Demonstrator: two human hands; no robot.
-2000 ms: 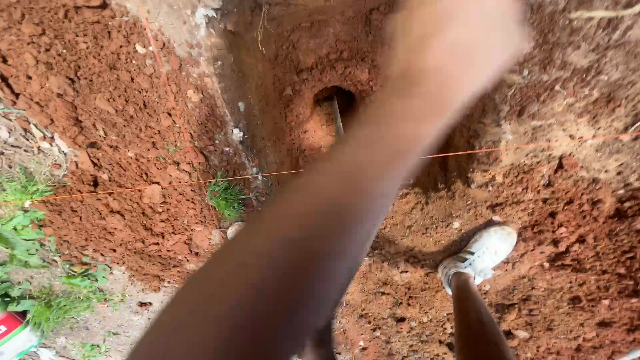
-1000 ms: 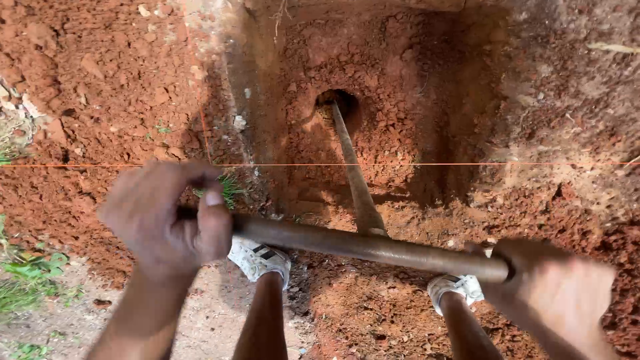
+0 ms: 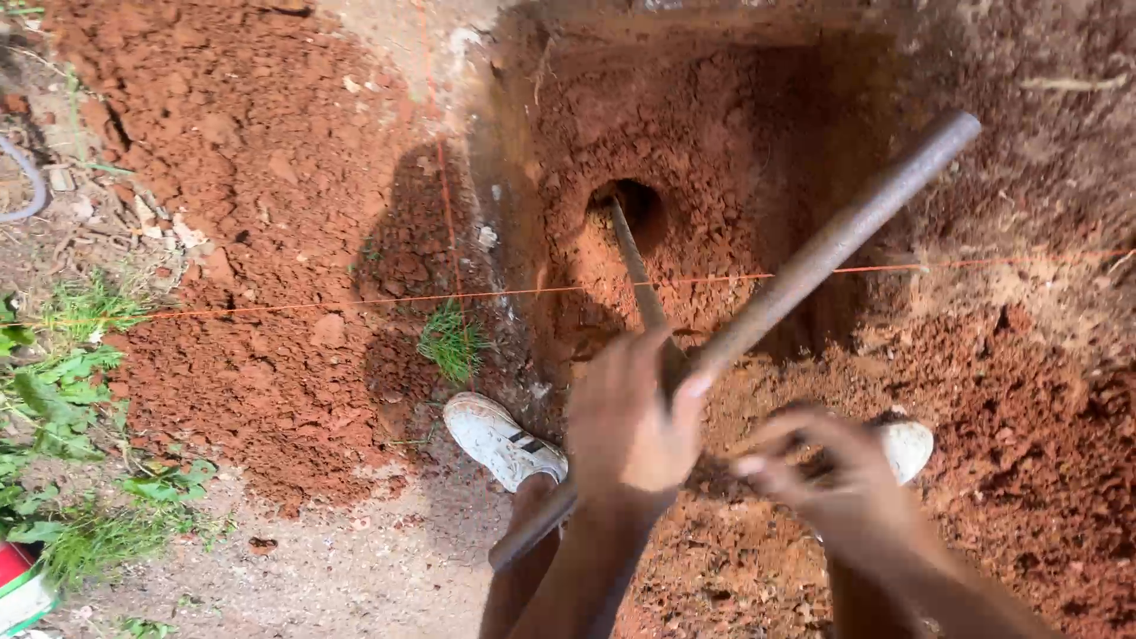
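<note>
A T-shaped hand auger has a thick metal crossbar handle, tilted from lower left to upper right. Its shaft runs down into a round hole in red soil, where its lower end is hidden. My left hand is on the middle of the crossbar, by the joint with the shaft, its fingers around the bar. My right hand, blurred, is off the handle to the right, fingers apart and holding nothing.
The round hole lies inside a squared pit. An orange string crosses above the ground, and another runs up along the pit's left side. Loose red soil is heaped at left. White shoes stand near the pit; grass grows nearby.
The crossbar has turned from nearly level to a steep slant. My left hand has moved from its left end to the middle; my right hand has let go of the right end.
</note>
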